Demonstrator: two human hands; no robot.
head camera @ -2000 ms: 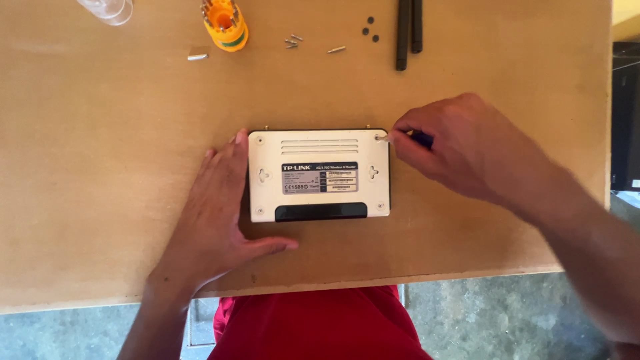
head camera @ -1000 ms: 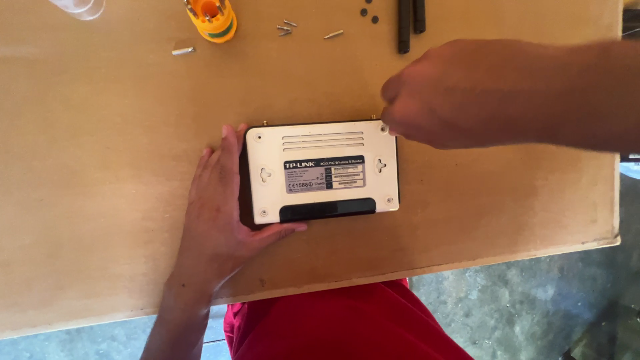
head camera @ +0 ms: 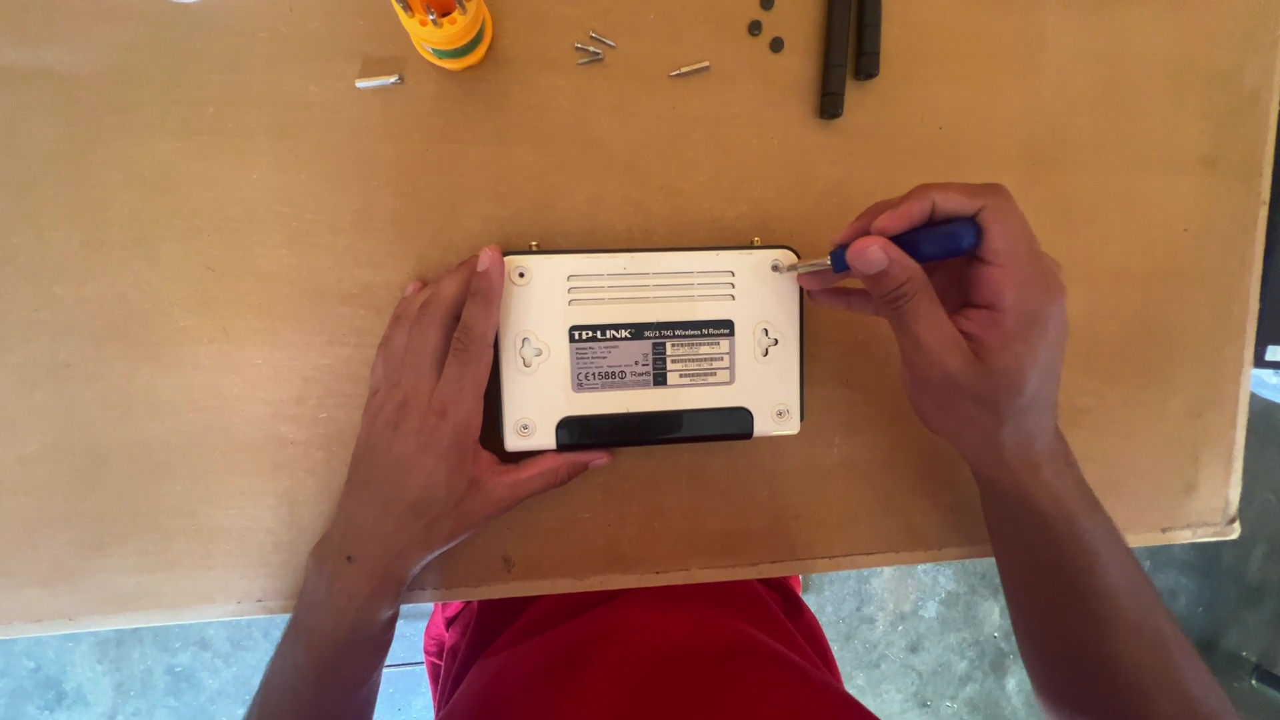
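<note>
A white TP-Link wireless router (head camera: 650,300) lies upside down on the wooden table, its label facing up and two brass antenna connectors at its far edge. My left hand (head camera: 430,400) grips its left side, thumb along the near edge. Between the thumb and fingers of my right hand (head camera: 960,310) is a screwdriver with a blue handle (head camera: 925,243). The metal shaft slants down to the left, and its tip is at the screw hole in the router's far right corner. Screw heads show in both near corners.
At the far side of the table (head camera: 200,400) stand a yellow screwdriver-bit holder (head camera: 450,35), a metal piece (head camera: 379,82), several small screws (head camera: 590,50) and a driver bit (head camera: 690,69). Black rubber feet (head camera: 755,28) lie near two black antennas (head camera: 835,60). The table's near edge is in front of me.
My right hand, which was over the router's far right corner a second ago, has shifted right and nearer to me, so the blue screwdriver shows. My left hand keeps its hold on the router.
</note>
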